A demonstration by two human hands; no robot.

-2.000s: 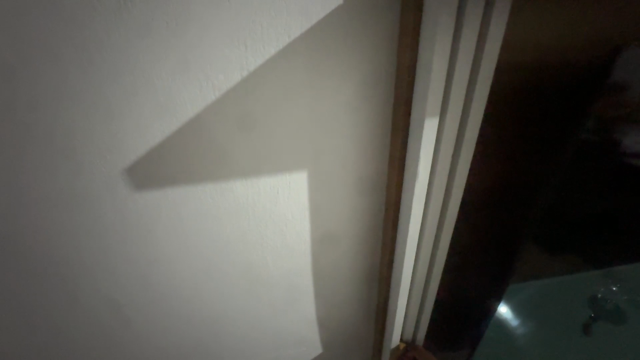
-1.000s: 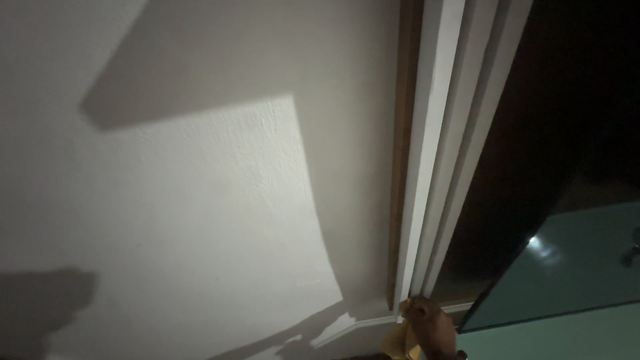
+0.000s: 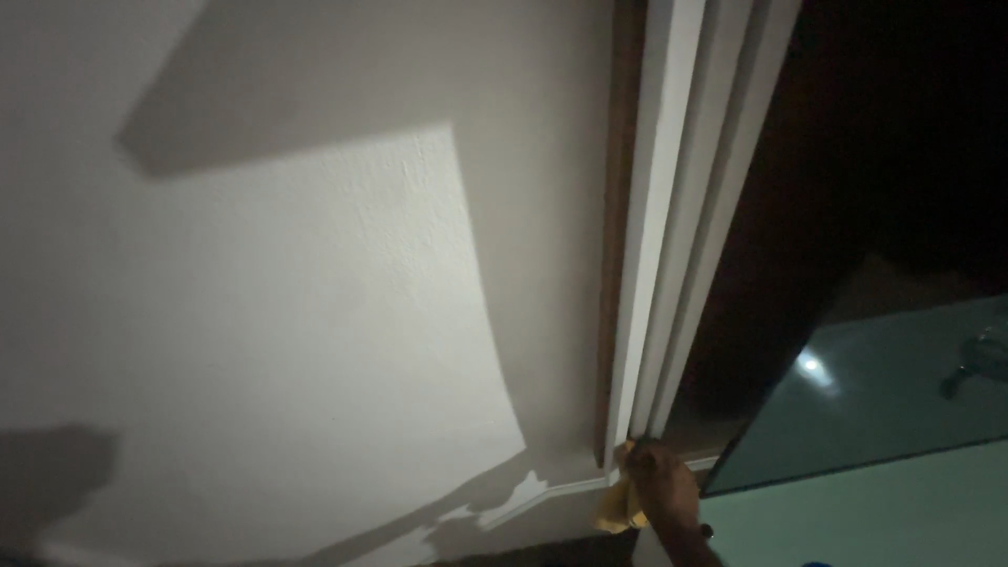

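Observation:
My right hand [image 3: 660,480] is at the lower end of a white grooved frame [image 3: 657,236], its fingers closed on a yellow cloth [image 3: 618,508]. The cloth hangs to the left of the fingers, and part of it touches the frame's lower end. The forearm comes up from the bottom edge of the view. My left hand is out of view.
A pale wall [image 3: 315,315] with hard-edged shadows fills the left. A narrow brown strip [image 3: 618,236] runs along the frame. Right of it are a dark area and a greenish glass pane [image 3: 882,394] with a bright reflection. A white ledge [image 3: 551,494] meets the frame's foot.
Two seconds ago only a bit of the hand showed at the bottom edge; now the hand, cloth and forearm show. The view has shifted downward.

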